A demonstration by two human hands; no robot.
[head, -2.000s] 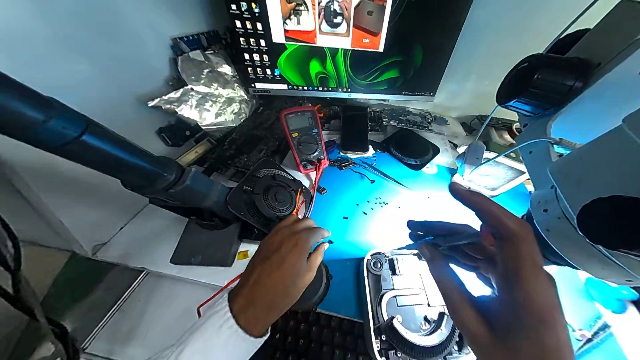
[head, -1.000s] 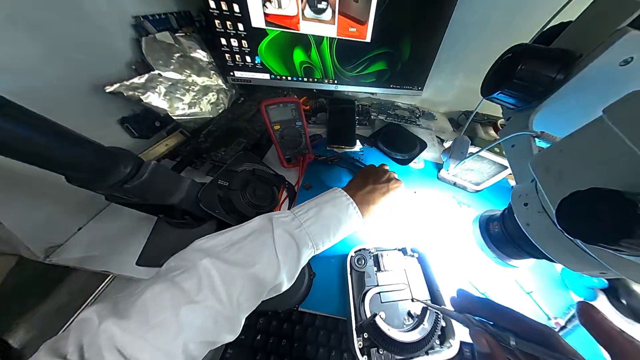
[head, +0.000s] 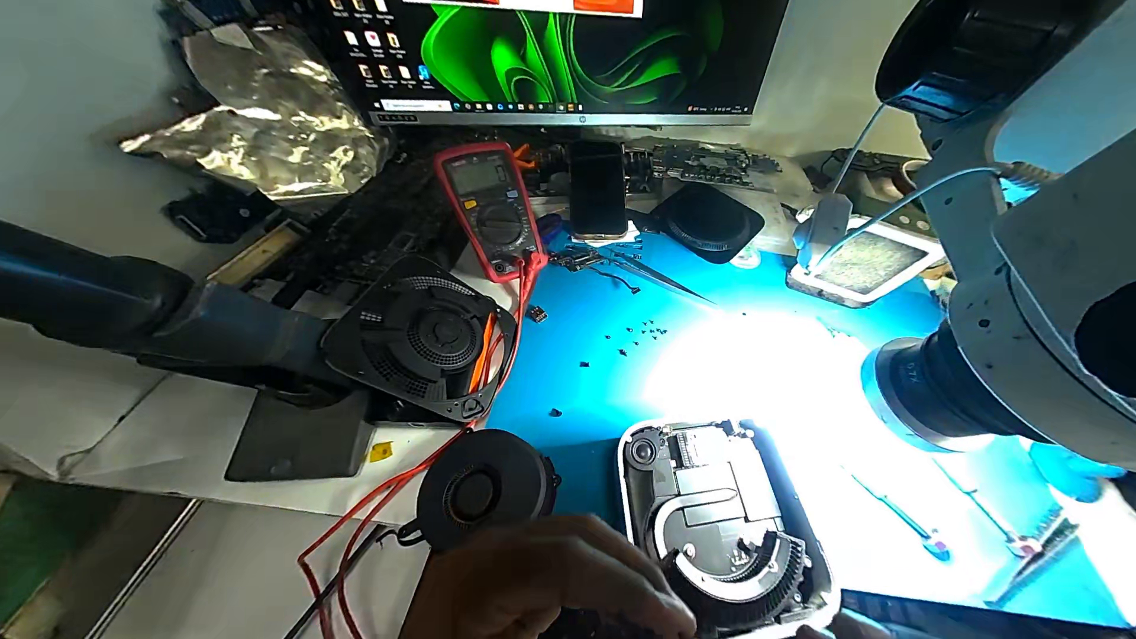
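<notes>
An opened small computer point(head: 710, 497) with a curved finned heatsink point(head: 754, 577) lies on the blue mat at the lower middle. My left hand point(head: 550, 577) is bent beside its lower left edge; what its fingers touch is hidden. Only the fingertips of my right hand point(head: 843, 626) show, at the computer's lower right corner. A round black fan point(head: 484, 488) lies just above my left hand. Tiny screws point(head: 635, 337) are scattered on the mat, with tweezers point(head: 661, 280) behind them.
A red multimeter point(head: 491, 213) with red leads stands near the monitor point(head: 595, 53), beside a phone point(head: 597, 191). A black perforated base plate point(head: 422, 337) lies at left by a dark arm point(head: 177, 311). The microscope point(head: 932, 390) overhangs the right side; screwdrivers point(head: 905, 515) lie beneath.
My left hand has come back from the screws at the mat's far part to the computer's lower left. My right hand has moved down, mostly out of view. The round fan is now more exposed.
</notes>
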